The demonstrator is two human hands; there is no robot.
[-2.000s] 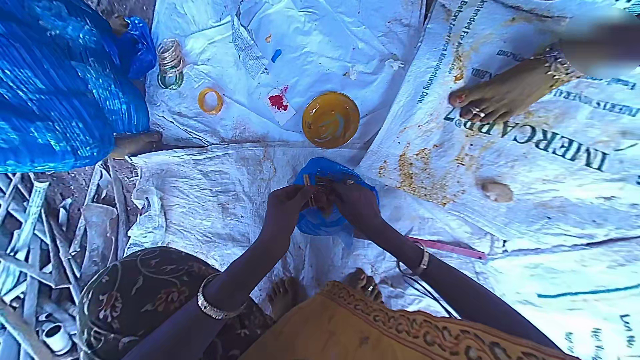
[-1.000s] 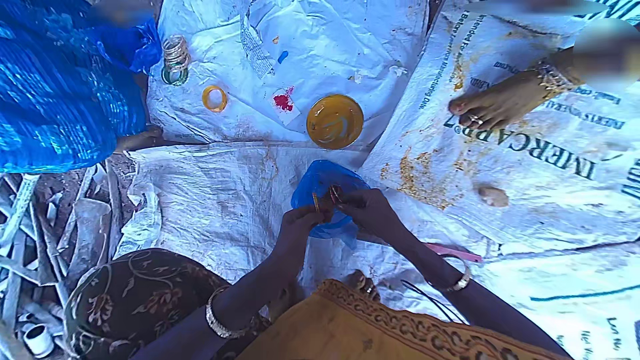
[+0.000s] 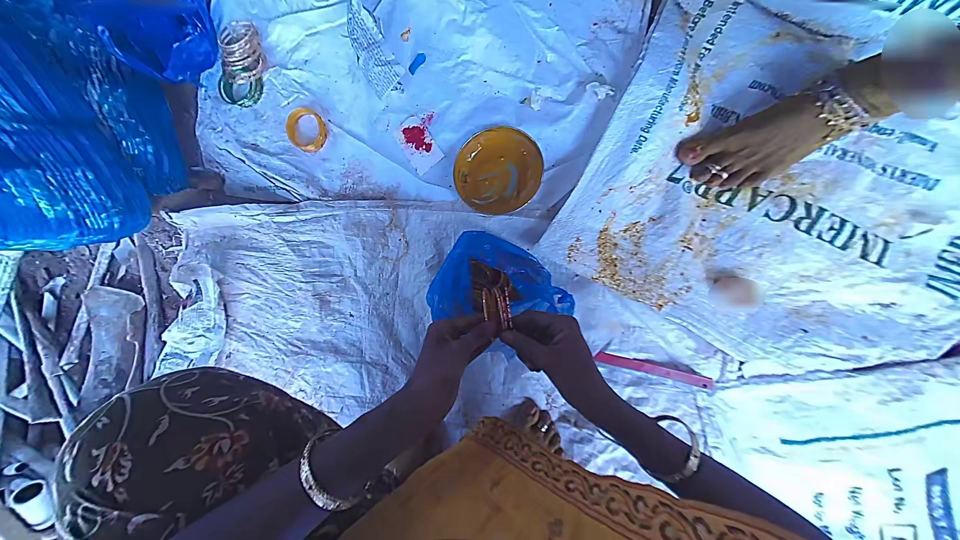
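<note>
Between the fingertips of my left hand (image 3: 454,349) and my right hand (image 3: 544,337) several thin bangles (image 3: 496,306) stand side by side, gold-coloured and reddish. Both hands grip them over the near part of a blue plastic bag (image 3: 454,281). The bag lies with its mouth open, and dark round things, apparently more bangles, show inside. Just beyond the bag is a round dish (image 3: 499,171) with yellow-orange paste smeared in it. To its left lie red powder on a paper scrap (image 3: 417,138), a yellow bangle ring (image 3: 307,129), and a stack of silver and green bangles (image 3: 241,64).
White woven sacks (image 3: 300,300) with printing cover the ground. A person's foot with an anklet (image 3: 757,142) rests at the upper right; blue cloth (image 3: 67,135) hangs at the upper left. A red strip (image 3: 654,370) lies right of my right hand. Sticks (image 3: 112,337) lie at the left.
The bangles between my fingers now show as an upright row above the bag's opening. My hands remain together at the bag.
</note>
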